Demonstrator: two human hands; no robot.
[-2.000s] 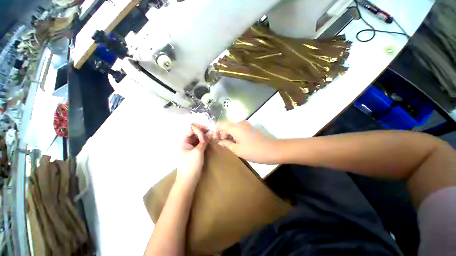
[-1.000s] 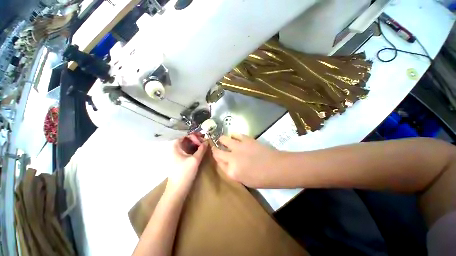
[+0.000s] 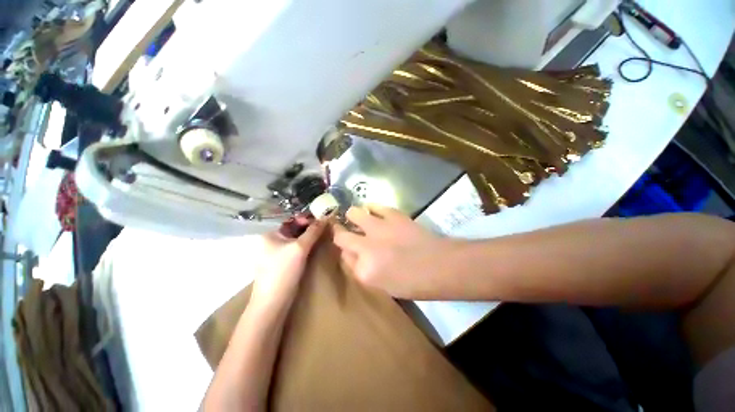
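Note:
A tan fabric panel (image 3: 355,354) runs from the needle area down over the table edge to my lap. My left hand (image 3: 286,249) holds its upper edge just left of the presser foot area, its fingertips partly under the machine head. My right hand (image 3: 383,249) pinches the same edge just to the right, fingers bent. The fingertips of both hands almost meet beside a small cream-white knob (image 3: 325,206). The needle and presser foot are hidden or too small to tell. The white sewing machine (image 3: 266,80) spans the top. I cannot tell whether a zipper lies at the fingertips.
A fan of brown-gold zippers (image 3: 492,113) lies right of the needle on the bed. A dark and red tool (image 3: 653,26) with a black cord and a small yellow-green disc (image 3: 678,102) lie at far right. Folded brown pieces (image 3: 60,346) hang at left. Blue bins (image 3: 665,189) stand below right.
My view has moved closer to the machine, so its head looks larger and further left. Both hands stay at the fabric edge near the needle, at the small cream knob.

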